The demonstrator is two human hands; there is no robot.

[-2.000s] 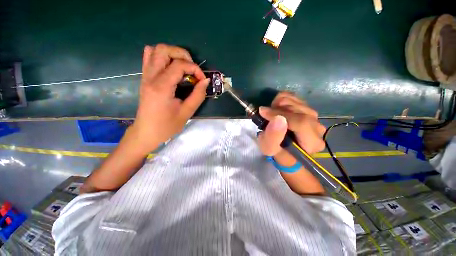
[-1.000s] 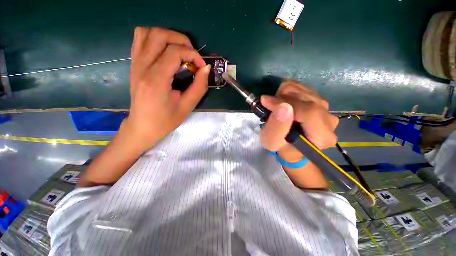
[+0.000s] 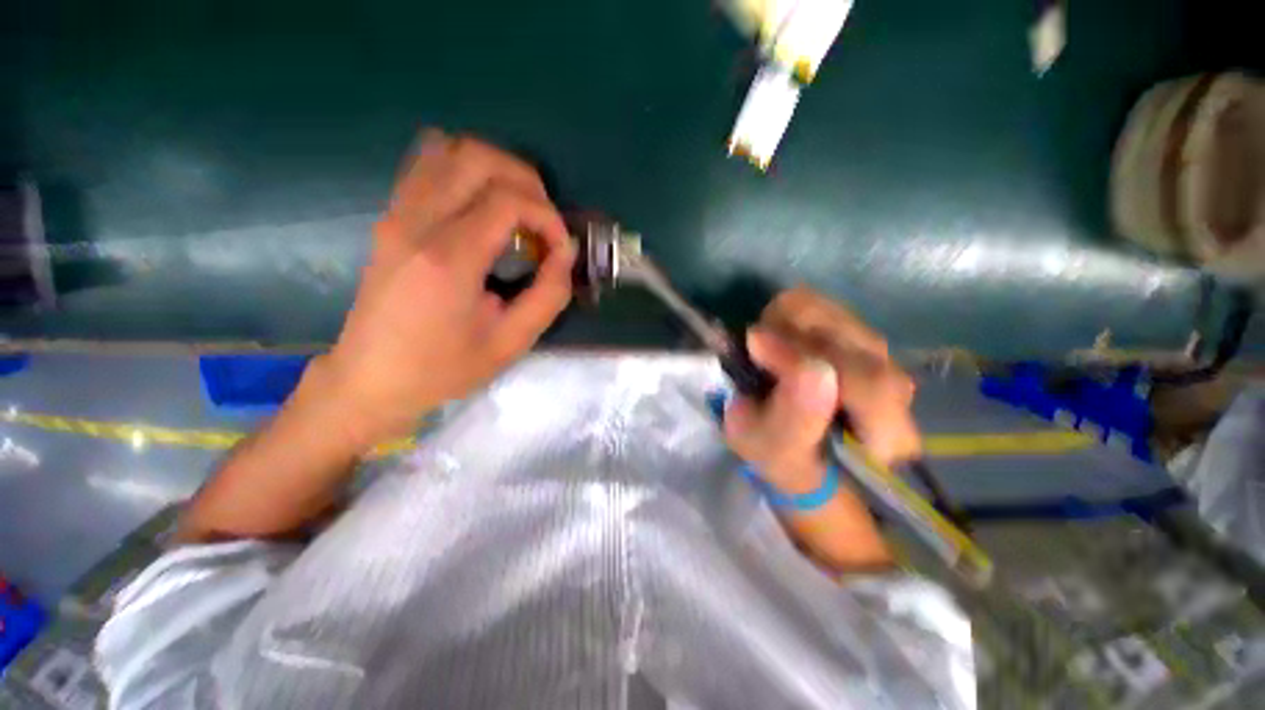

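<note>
The frame is blurred. A dark device housing with a circuit board (image 3: pixel 599 255) lies on the green bench near its front edge. My left hand (image 3: pixel 465 264) is over its left part, thumb and forefinger pinched together at the board; what they pinch is too blurred to tell. My right hand (image 3: pixel 821 386) holds the soldering iron (image 3: pixel 683 314) like a pen, its tip at the right end of the device beside a small pale block (image 3: pixel 630 250). Pouch cells (image 3: pixel 764 117) lie on the bench beyond, at the top.
A round tan ring-shaped container (image 3: pixel 1190 174) stands at the right of the green bench (image 3: pixel 278 153). A small pale object (image 3: pixel 1047 38) lies at the top right. A dark stand (image 3: pixel 21 247) is at the left edge. A person's pale sleeve (image 3: pixel 1229 458) shows at far right.
The whole view has shifted and blurred. Both hands keep their places around the device, and the iron's tip stays at its right end. The solder wire at the left no longer shows clearly.
</note>
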